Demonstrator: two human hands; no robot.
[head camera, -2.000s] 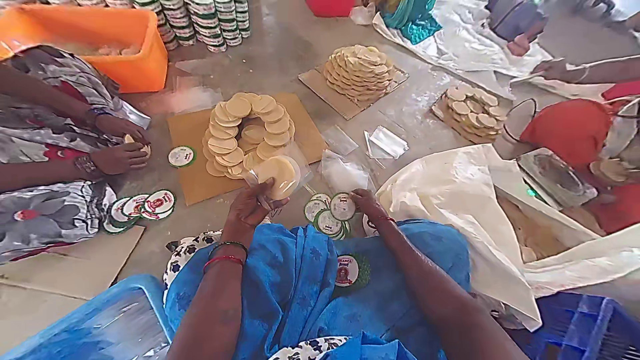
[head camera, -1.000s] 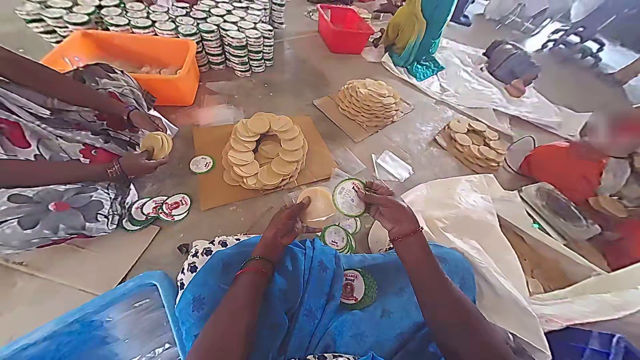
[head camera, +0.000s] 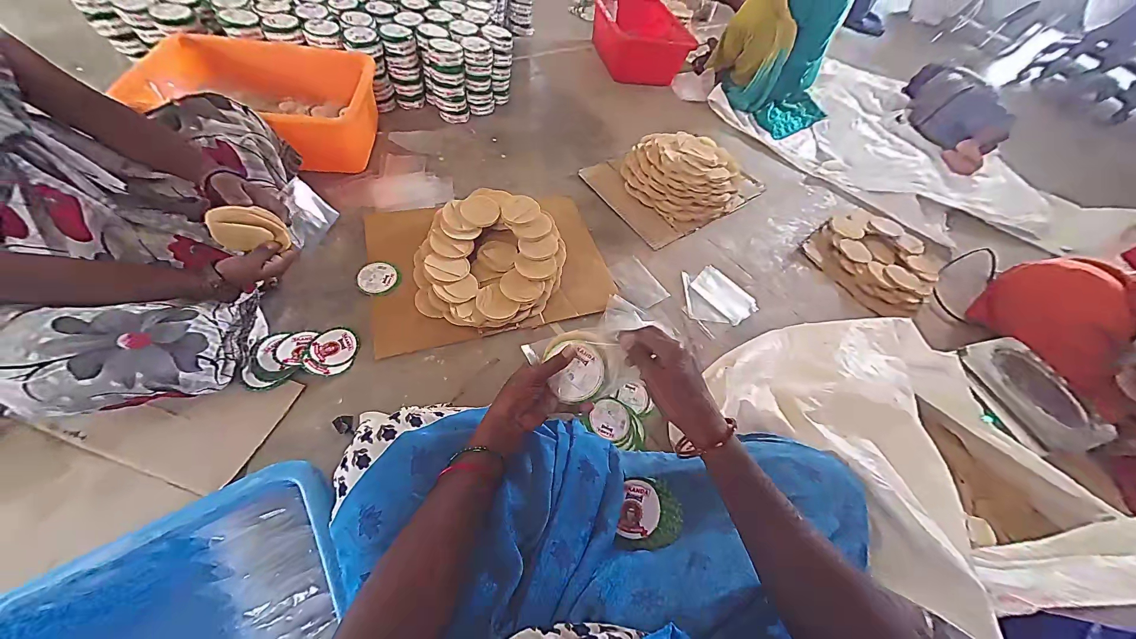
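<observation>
My left hand (head camera: 525, 397) grips a clear plastic bag (head camera: 612, 330) with thin pale discs inside and a round printed label (head camera: 577, 373) over them. The bag's other side is pinched by my right hand (head camera: 667, 380). Just below the hands lie more round labels with green rims (head camera: 612, 419), partly overlapped. On the blue cloth of my lap rests another small stack of labels (head camera: 641, 513). Beyond my hands, a ring-shaped pile of thin pale discs (head camera: 519, 288) stands on a brown cardboard sheet (head camera: 395, 266). Empty clear bags (head camera: 721, 295) lie right of it.
A co-worker's hands (head camera: 253, 262) hold folded discs at left, near loose labels (head camera: 330, 351). An orange tub (head camera: 346, 133), stacked packets (head camera: 448, 75) and a red tub (head camera: 643, 44) stand behind. A blue crate (head camera: 311, 497) is at lower left, white sacking (head camera: 825, 373) at right.
A label that my right hand held beside the bag one second ago is now over the discs at my left hand. My right hand has moved to the bag's edge.
</observation>
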